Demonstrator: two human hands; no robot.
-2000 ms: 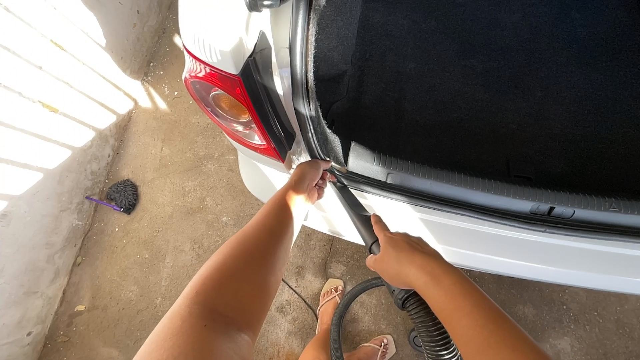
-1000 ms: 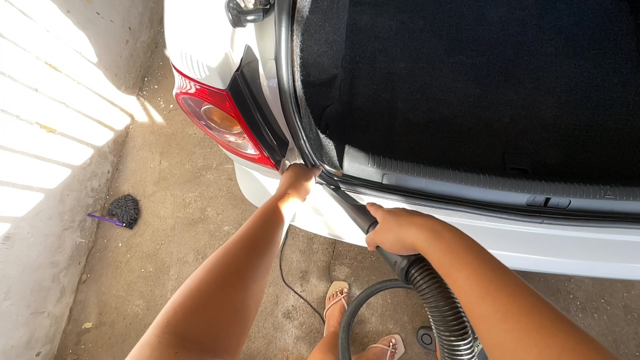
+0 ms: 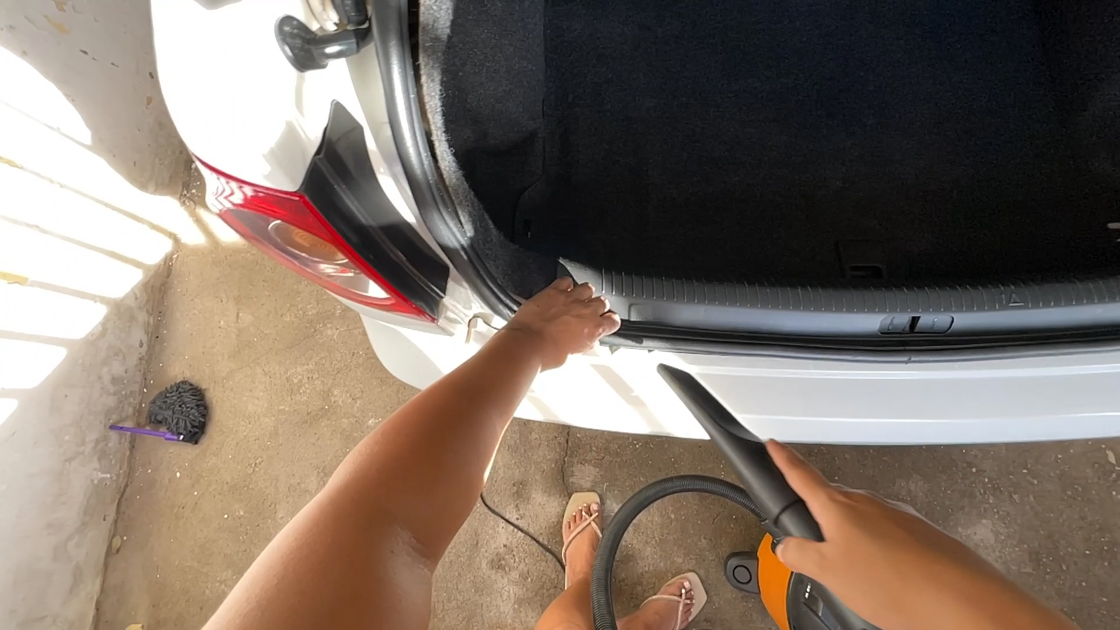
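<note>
My left hand (image 3: 569, 324) rests on the lower left corner of a white car's open trunk, over the rubber weatherstrip (image 3: 418, 157) and the end of the grey plastic sill trim (image 3: 752, 302). What its fingers touch or grip there is partly hidden. In my right hand (image 3: 862, 534) is the black crevice nozzle (image 3: 726, 424) of a vacuum cleaner, its tip over the white bumper (image 3: 840, 394), apart from the sill. The ribbed black hose (image 3: 612, 534) loops beside my feet to the orange and black vacuum cleaner (image 3: 774, 582). Dark carpet (image 3: 744, 149) lines the trunk.
The red tail light (image 3: 306, 245) is left of the trunk opening. A grey duster with a purple handle (image 3: 179, 411) lies on the concrete floor by the wall (image 3: 52, 490). A thin cable (image 3: 525, 529) runs near my sandalled feet (image 3: 582, 529).
The nozzle has moved away from the trunk corner, down and to the right, with my right hand. My left hand now lies further onto the sill corner. The orange vacuum cleaner has come into view.
</note>
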